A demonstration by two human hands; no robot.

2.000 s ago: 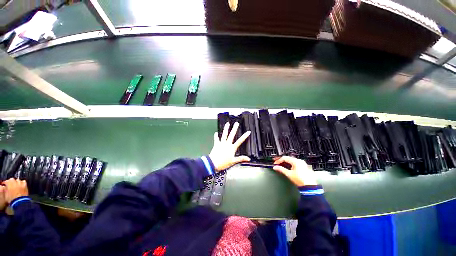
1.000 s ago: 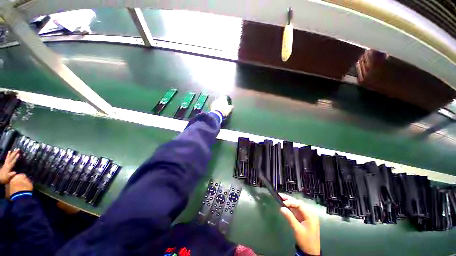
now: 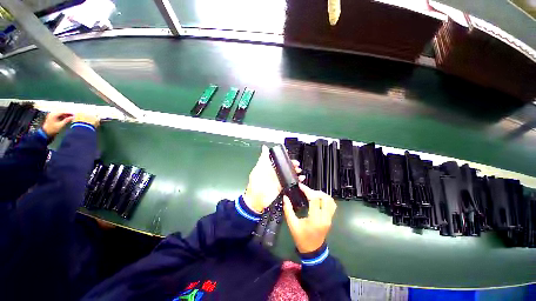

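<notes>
My left hand [image 3: 261, 181] and my right hand [image 3: 311, 218] hold one long black remote control [image 3: 285, 171] between them, tilted, in front of me. Its plain back faces up; a darker section shows at its lower end. Whether its halves are fully closed I cannot tell. Black remotes with buttons [image 3: 270, 228] lie below my hands, partly hidden by them. A long row of black back covers [image 3: 405, 185] overlaps to the right. Three green circuit boards on black parts [image 3: 228, 104] lie beyond the white strip.
A white strip [image 3: 194, 124] divides the green bench. At left, a coworker's hands [image 3: 70, 120] are near dark parts, with a row of black shells [image 3: 119, 188] nearby. A slanting metal post [image 3: 88, 73] stands at left. Brown cardboard [image 3: 358, 35] is beyond. A blue bin [image 3: 464, 295] shows below the edge.
My left hand has come back from the circuit boards to the part in my right hand; three boards remain from the earlier four. The coworker's hands have moved up to the white strip.
</notes>
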